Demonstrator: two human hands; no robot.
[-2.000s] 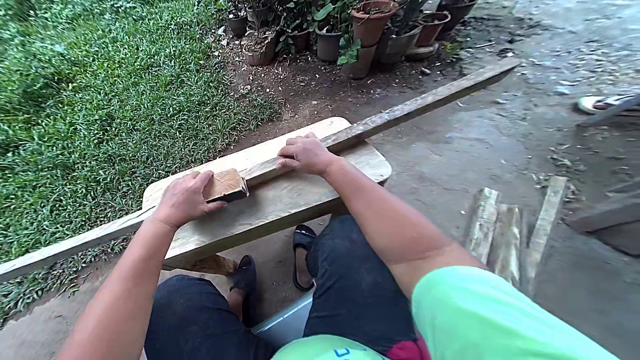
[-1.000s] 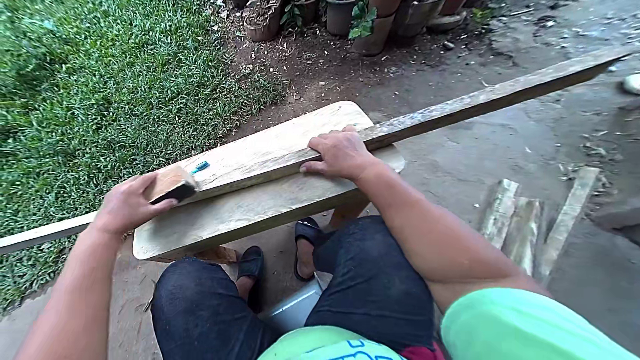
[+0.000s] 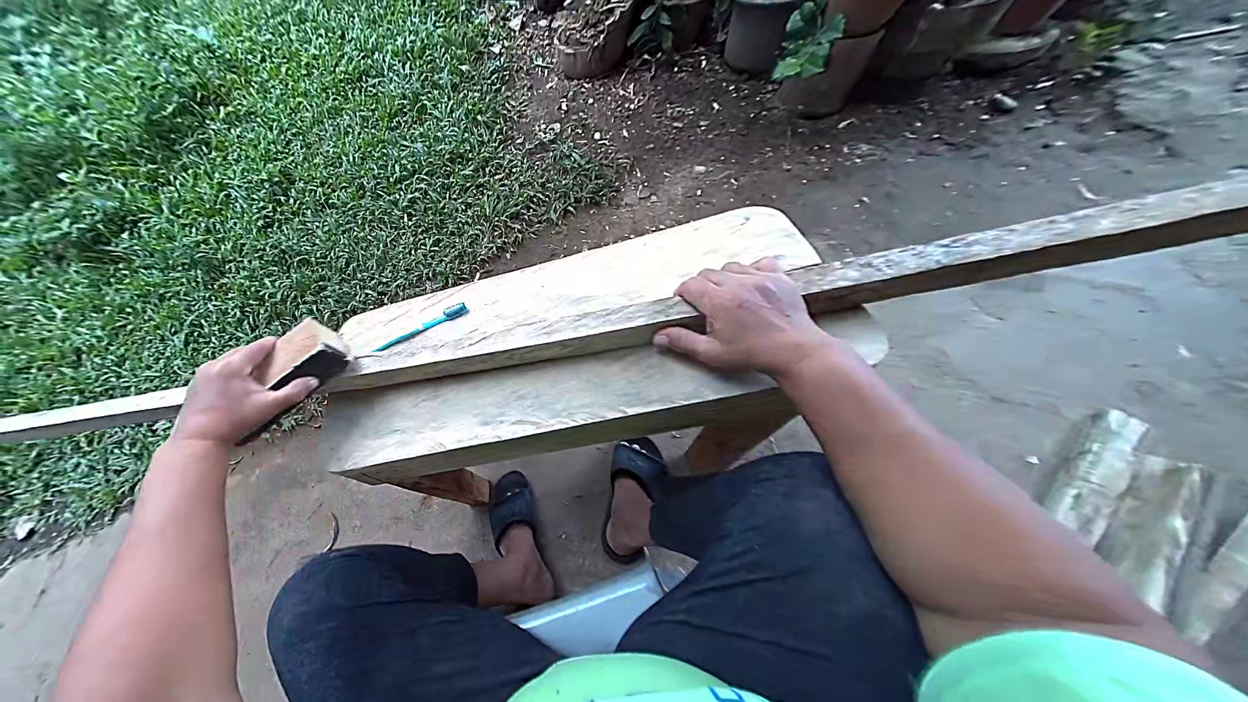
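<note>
A long wooden strip (image 3: 526,349) lies across a small wooden bench (image 3: 526,409) and sticks out past both its ends. My left hand (image 3: 234,390) grips a wooden block with a dark underside (image 3: 307,353), tilted over the strip at the bench's left end. My right hand (image 3: 746,317) rests on the strip toward the bench's right end, with its fingers over the far edge and its thumb on the near side. A teal toothbrush (image 3: 421,329) lies on the bench top behind the strip, close to the block.
Several potted plants (image 3: 838,58) stand on bare soil beyond the bench. Grass (image 3: 292,146) grows at the left. Several rough wood pieces (image 3: 1150,507) lie on the ground at the right. A light grey object (image 3: 595,609) is between my legs.
My left hand has moved left along the strip with the block. The toothbrush, partly in sight one second ago, now shows in full. The view has shifted somewhat.
</note>
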